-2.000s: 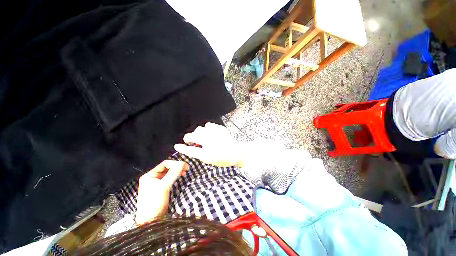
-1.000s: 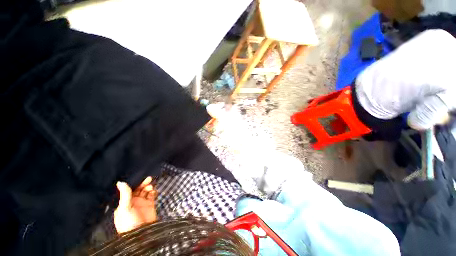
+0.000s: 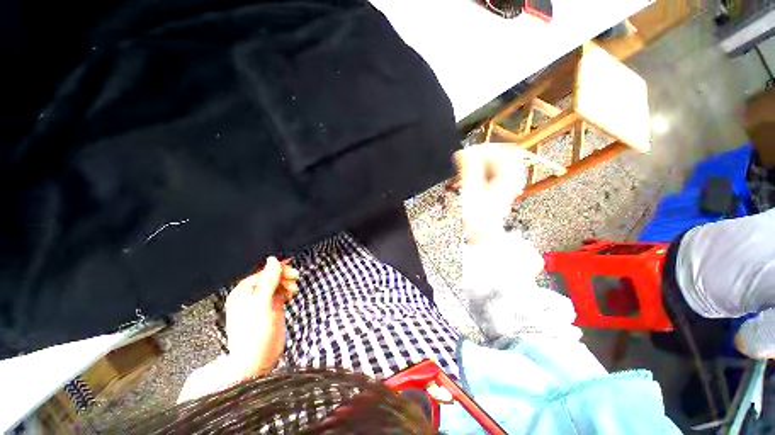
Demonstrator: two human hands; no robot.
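A large black garment [image 3: 187, 153] with white lint specks and a pale loose thread covers the left and upper left of the view. A stitched panel like a pocket or flap [image 3: 340, 110] shows on it. My left hand [image 3: 259, 313] is at its near edge, with fingers curled against the hem; whether they pinch the cloth is unclear. My right hand [image 3: 489, 174] is blurred and overexposed at the garment's right corner; its fingers and anything in them cannot be made out. A black and white checked apron [image 3: 365, 306] covers my lap between the hands.
A white table [image 3: 476, 51] lies under the garment. A wooden stool [image 3: 612, 98] stands beyond my right hand. A red plastic stool [image 3: 616, 289] with a seated person's grey sleeve [image 3: 731, 268] is at the right, near a blue crate [image 3: 697, 191]. Cardboard is at lower left.
The view has shifted, so the garment and stools appear further right than one second ago. My left hand has gone from spread fingers to curled fingers at the hem. My right hand is further out at the corner.
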